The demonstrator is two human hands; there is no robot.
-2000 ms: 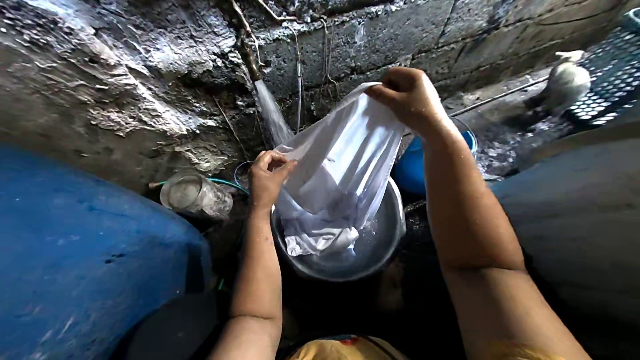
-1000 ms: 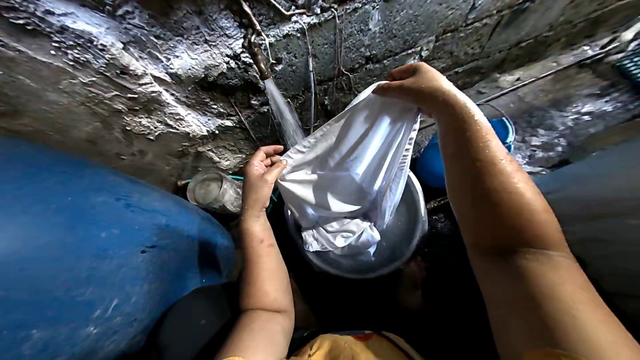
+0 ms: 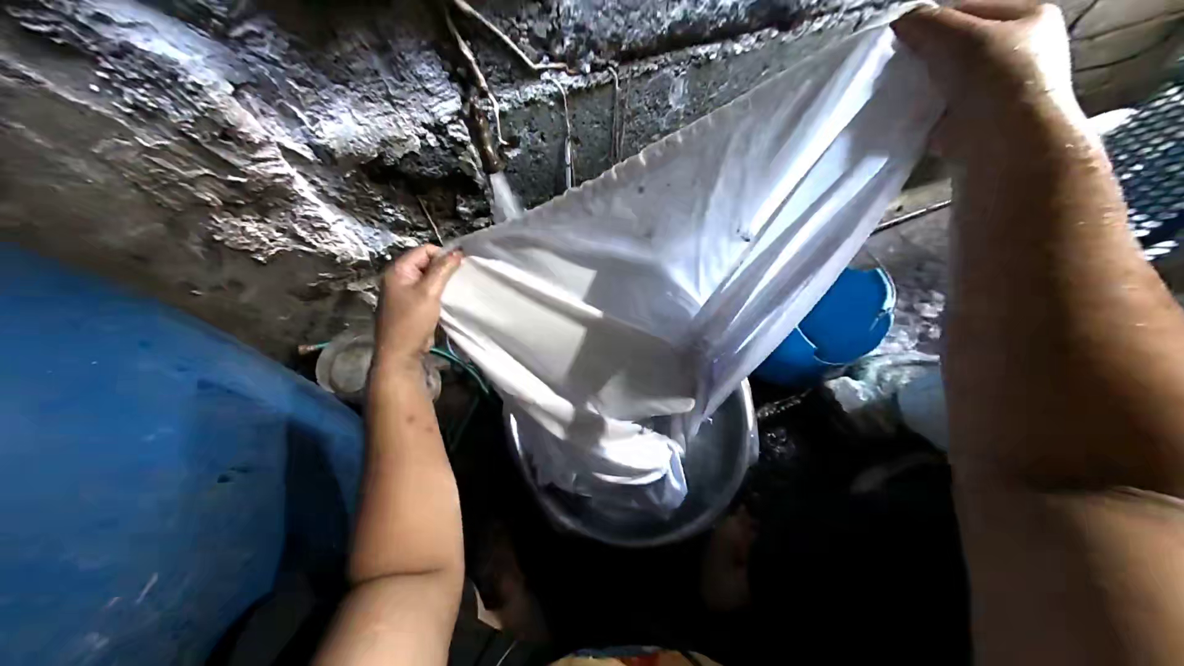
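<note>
A wet white cloth [image 3: 647, 268] is stretched between my two hands, its lower end bunched in a round metal basin [image 3: 638, 532]. My left hand [image 3: 413, 301] pinches the cloth's left edge. Higher up at the right, my right hand [image 3: 990, 55] grips the other end of the same edge. Water [image 3: 504, 196] runs from a pipe [image 3: 483, 134] in the wall, just behind the cloth's edge; where it lands is hidden by the cloth.
A large blue barrel [image 3: 157, 462] fills the left side. A round container [image 3: 347, 363] and a thin green hose [image 3: 467, 370] are beside my left wrist. A blue bucket [image 3: 846, 319] with a broken rim is right of the basin. A rough block wall [image 3: 305, 111] stands behind.
My right hand has moved up and to the right, away from my left hand. The cloth between them is spread much wider, its lower end still in the basin.
</note>
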